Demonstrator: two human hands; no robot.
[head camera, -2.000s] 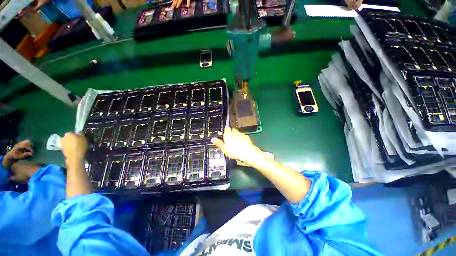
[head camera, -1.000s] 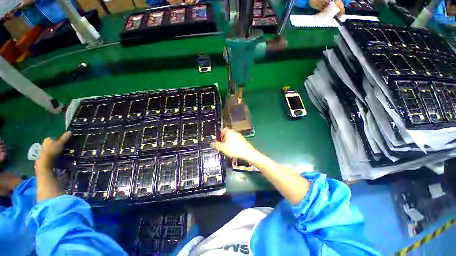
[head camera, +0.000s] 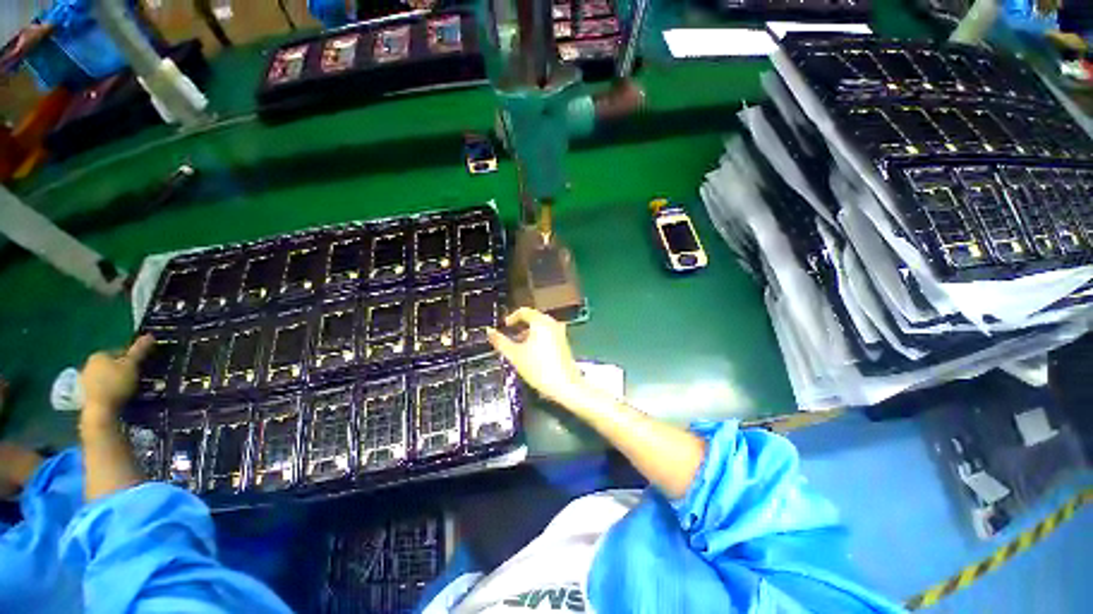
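A large shiny black blister tray (head camera: 324, 288) with three rows of pockets holding dark phone housings lies left of the green hand press (head camera: 545, 138), with a white sheet edge showing under it. My left hand (head camera: 110, 381) holds the tray's left edge, fingertips on the rim. My right hand (head camera: 536, 350) is at the tray's right edge, thumb and index finger near the rim, apart; it holds no loose part. The brown fixture block (head camera: 548, 278) stands under the press head. A silver-white phone display assembly (head camera: 680, 239) lies right of the press.
Stacked black trays with ragged white sheets (head camera: 827, 264) stand at the right. A small phone part (head camera: 479, 154) lies behind the tray. A pale flat part (head camera: 602, 379) lies near the bench edge, partly behind my right wrist. Another tray (head camera: 372, 58) and other workers' sleeves show at the back.
The tray has shifted left and towards me relative to the press, with my left hand at its edge. My right hand's fingers have loosened at the right rim. The whole view has also shifted.
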